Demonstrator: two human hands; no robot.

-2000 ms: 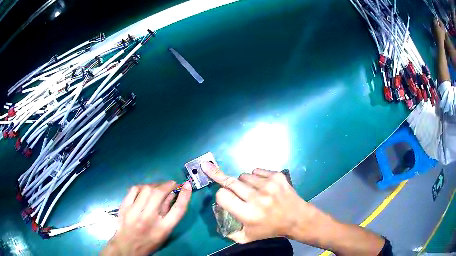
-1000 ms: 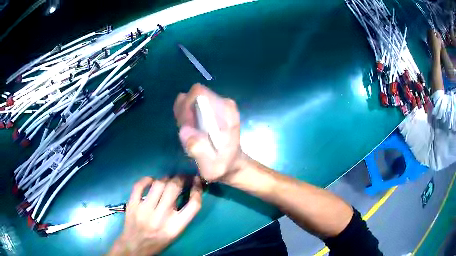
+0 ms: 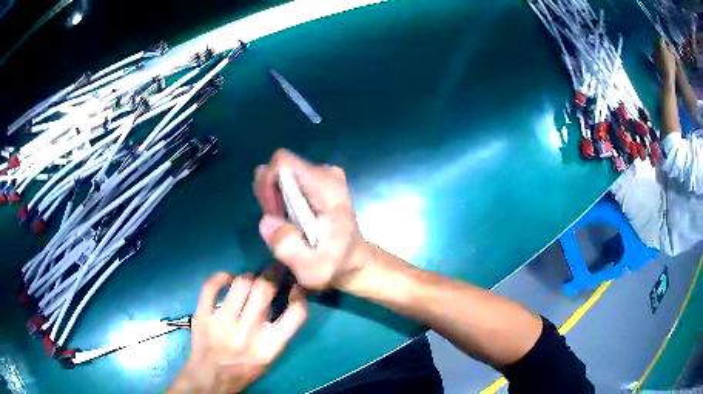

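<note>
My right hand (image 3: 312,223) is closed in a fist around a pale bar-like tool (image 3: 297,206), slightly blurred, just above the green bench. My left hand (image 3: 243,327) lies below and left of it, fingers curled down at the bench over something dark that is mostly hidden. A white-sleeved wire harness (image 3: 127,339) runs from its red end at the left to exposed wires that enter under my left hand. The fixture block is not visible; the hands may cover it.
Piles of white-sleeved harnesses (image 3: 116,177) lie at the left, and more with red connectors (image 3: 617,135) at the far right. A slim silver strip (image 3: 295,95) lies mid-bench. A blue stool (image 3: 605,245) and a seated person's arm (image 3: 669,88) are at the right.
From pointing at the silvery block, my right hand has gone to a fist around the pale tool, then moved slightly left and down. The block is no longer visible. My left hand has stayed low on the bench.
</note>
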